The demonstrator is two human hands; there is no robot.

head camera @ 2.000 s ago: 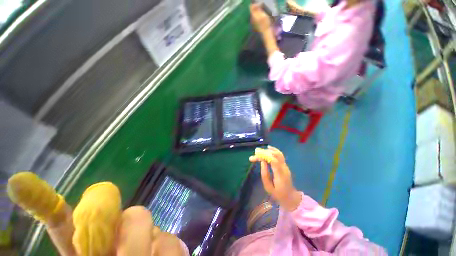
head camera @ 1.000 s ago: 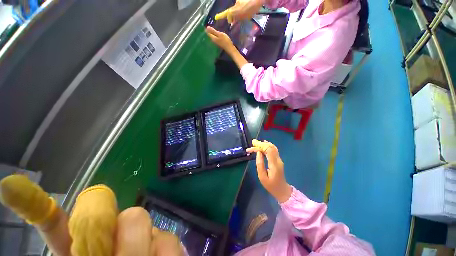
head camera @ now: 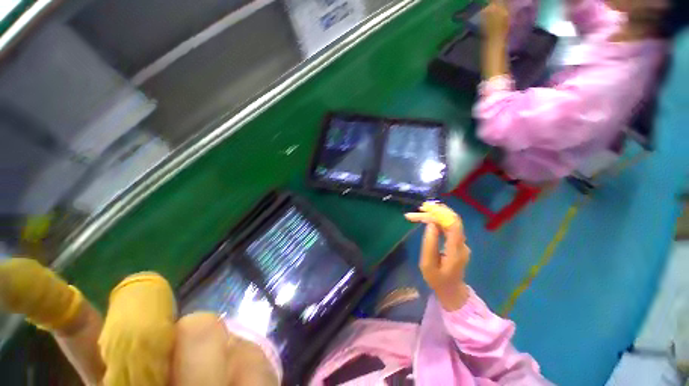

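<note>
A black tray (head camera: 378, 192) lies on the green bench and holds two lit tablets, with rows of small text on dark screens: a left one (head camera: 346, 151) and a right one (head camera: 410, 157) with a bright glare spot. A nearer black tray (head camera: 361, 265) holds two more lit tablets (head camera: 298, 252), partly hidden by my left hand. My left hand (head camera: 162, 335) is large at the lower left, cut off by the bottom edge, with yellow finger cots, fingers apart and nothing visible in it. My right hand (head camera: 446, 252), yellow-cotted and slightly blurred, is empty beside the far tray's near right corner, fingers loosely bent.
A coworker in a pink smock (head camera: 563, 113) sits at the upper right by black trays (head camera: 461, 64). A red stool (head camera: 495, 197) stands beside the bench on the blue floor (head camera: 582, 301). A metal rail (head camera: 249, 113) edges the bench, below a posted paper (head camera: 326, 21).
The view has turned, so both trays sit differently in the picture and more of the nearer tray shows. My right hand is slightly farther from the far tray's corner. My left hand looks nearly the same.
</note>
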